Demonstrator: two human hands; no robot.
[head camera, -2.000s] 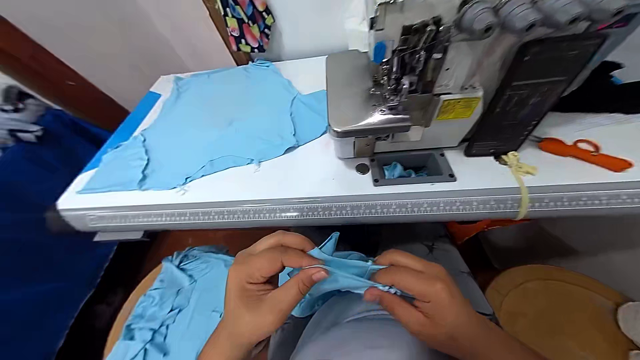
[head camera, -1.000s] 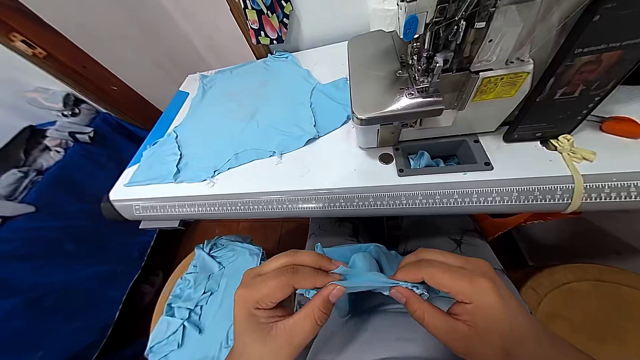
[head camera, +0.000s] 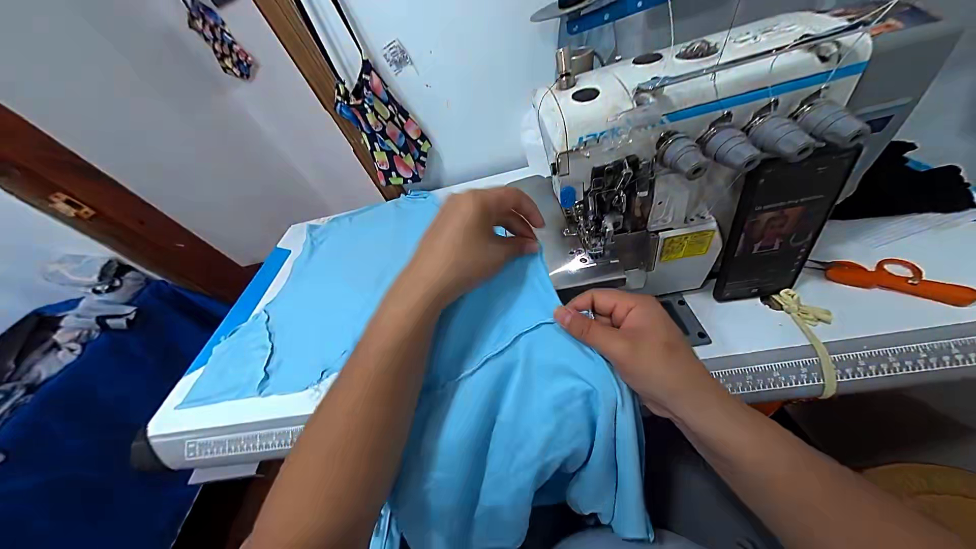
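Observation:
A light blue knit garment (head camera: 518, 412) with a stitched seam hangs from both hands over the table's front edge. My left hand (head camera: 488, 236) pinches its upper edge close to the presser foot area of the white overlock sewing machine (head camera: 610, 206). Lower and to the right, my right hand (head camera: 618, 335) grips the same edge where the seam meets it. Another light blue fabric piece (head camera: 335, 282) lies spread on the table, partly hidden behind my left forearm.
Right of the machine, a smartphone (head camera: 785, 221) stands upright beside orange-handled thread snips (head camera: 900, 280). A cream fabric tie (head camera: 816, 343) hangs over the ruler-marked table edge (head camera: 877, 366). A patterned garment (head camera: 389, 130) hangs on the wall. Blue cloth (head camera: 84, 427) lies at left.
Both hands have risen from the lap to the machine, bringing the blue garment up, now opened out rather than bunched between the fingers. The view has tilted upward.

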